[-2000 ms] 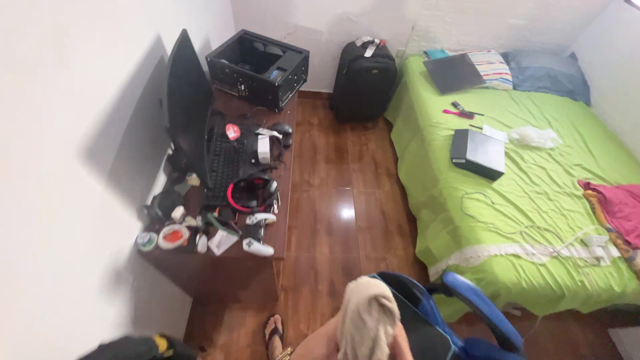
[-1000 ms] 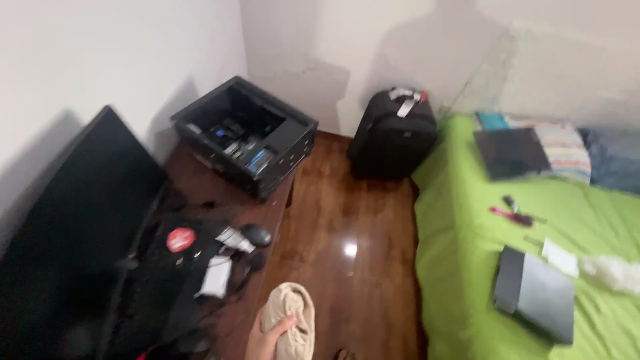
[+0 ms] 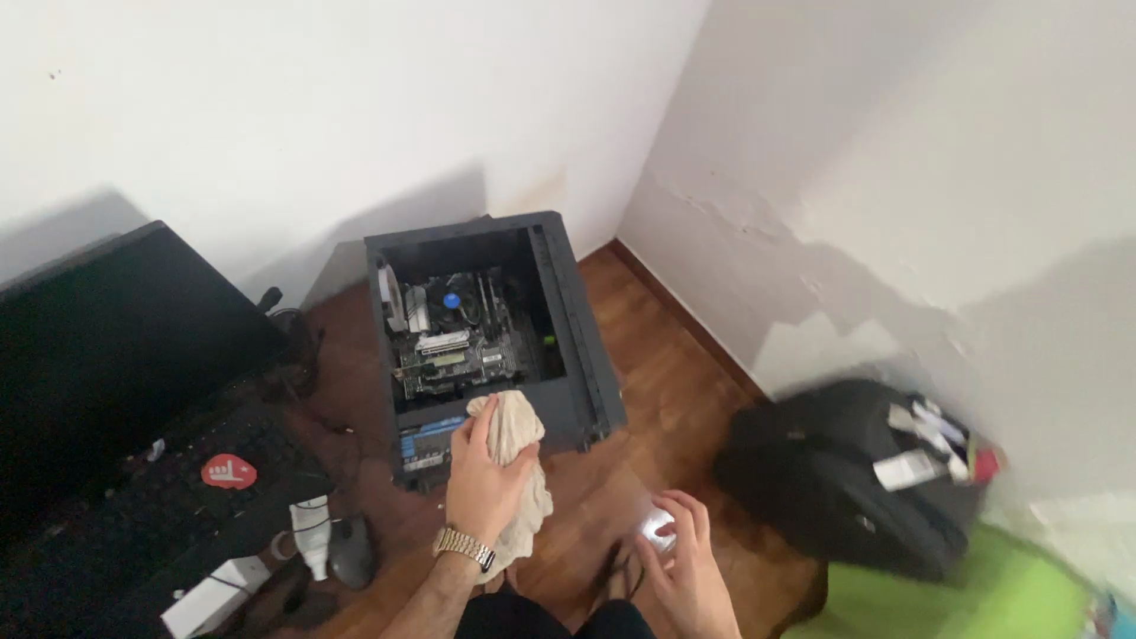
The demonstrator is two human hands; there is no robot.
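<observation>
My left hand, with a metal-banded watch at its wrist, grips a beige cloth. The cloth lies over the near edge of an open black computer case, beside a blue-marked power supply. Inside the case a motherboard shows, with a blue-centred CPU fan. My right hand is to the right of the case, over the floor, fingers apart and curled, holding nothing.
On the desk at left are a black monitor, a dark keyboard, a red sticker-like disc, a white tube, a mouse and a white box. A black suitcase stands right, by a green-covered bed.
The view has moved in close to the computer case. My left hand and the cloth, away from the case a second ago, are now at its near edge. My right hand has come into view.
</observation>
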